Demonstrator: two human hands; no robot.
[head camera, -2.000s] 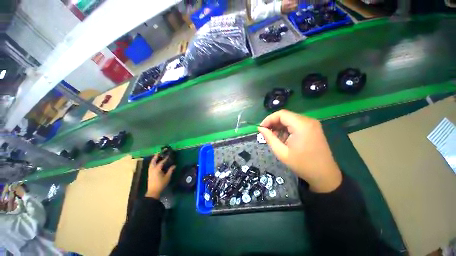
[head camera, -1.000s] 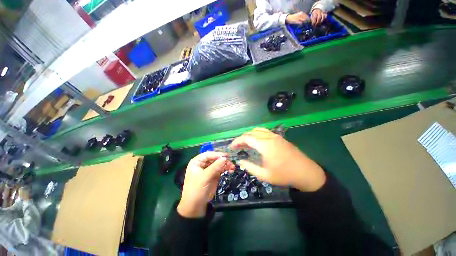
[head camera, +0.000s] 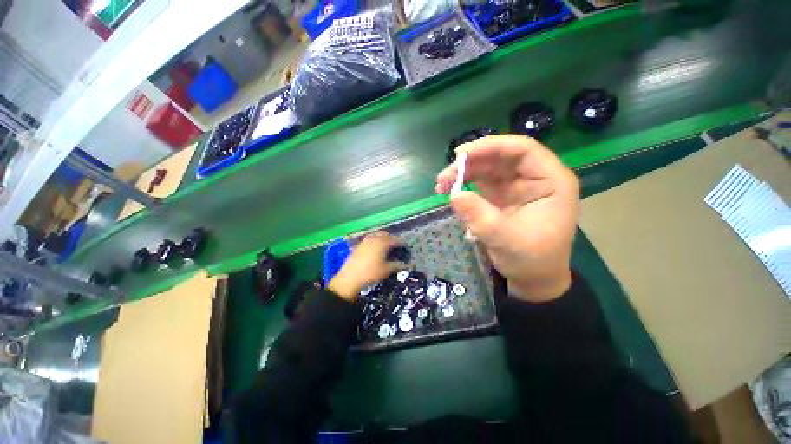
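My right hand is raised above the back right of the parts tray and holds a thin white strip upright between thumb and fingers. My left hand is over the left back part of the grey speckled parts tray, with its fingers at a small dark part; whether it grips this part is not clear. Jumbled small black parts with round silver-white faces lie in the tray. A blue tray edge shows at its left.
Two black housings stand left of the tray. More black housings sit on the green conveyor. Cardboard sheets lie left and right, with a striped label sheet. A large plastic bag is beyond the belt.
My hands were together over the tray and are now apart. My right hand has moved up and right with the white strip. My left hand has gone to the tray. The view has shifted.
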